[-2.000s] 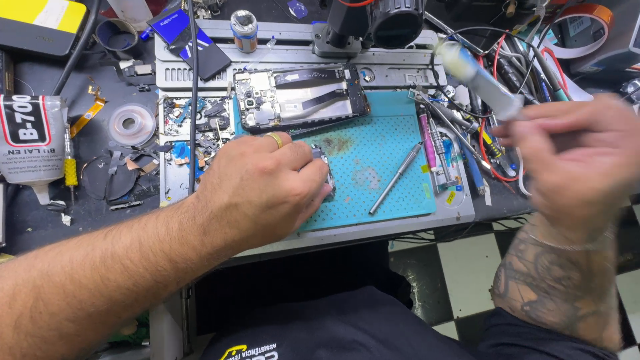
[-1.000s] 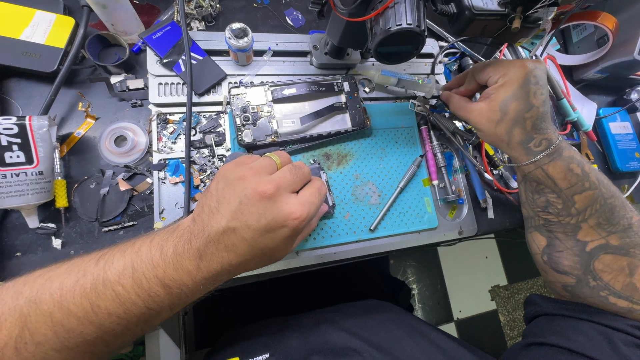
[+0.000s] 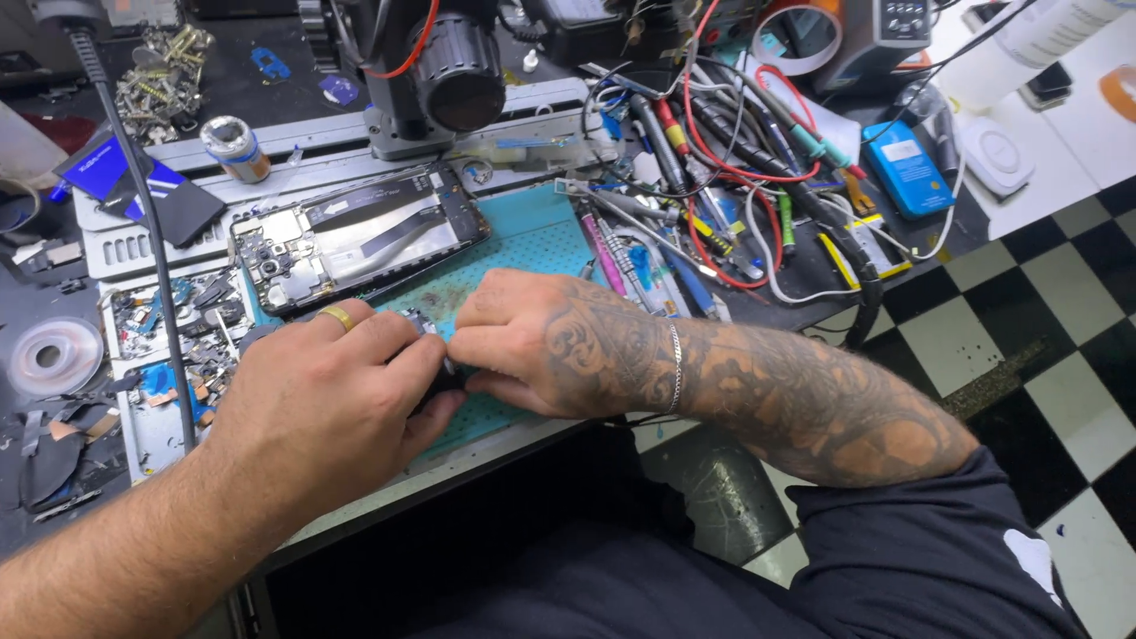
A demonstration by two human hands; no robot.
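Over the teal work mat (image 3: 524, 222), my left hand (image 3: 346, 382), with a ring, grips a small dark electronic part (image 3: 426, 328) between thumb and fingers. Most of that part is hidden by the hands. My right hand (image 3: 532, 346) meets it from the right, its fingertips against the part's edge; whether it pinches anything is hidden. Just beyond both hands lies an opened smartphone (image 3: 359, 235), its circuit board and battery bay showing, tilted across the mat's back edge.
A microscope stand (image 3: 444, 80) rises behind the phone. Tools and cables (image 3: 701, 160) crowd the right side. On the left are a tray of small phone parts (image 3: 169, 355), a hanging black cable (image 3: 155, 240), a tape spool (image 3: 56, 355) and a small jar (image 3: 234, 149).
My right hand has come from the syringe-like tube at the back right to the part at my left hand. The tube lies behind the phone. The view has shifted to the right.
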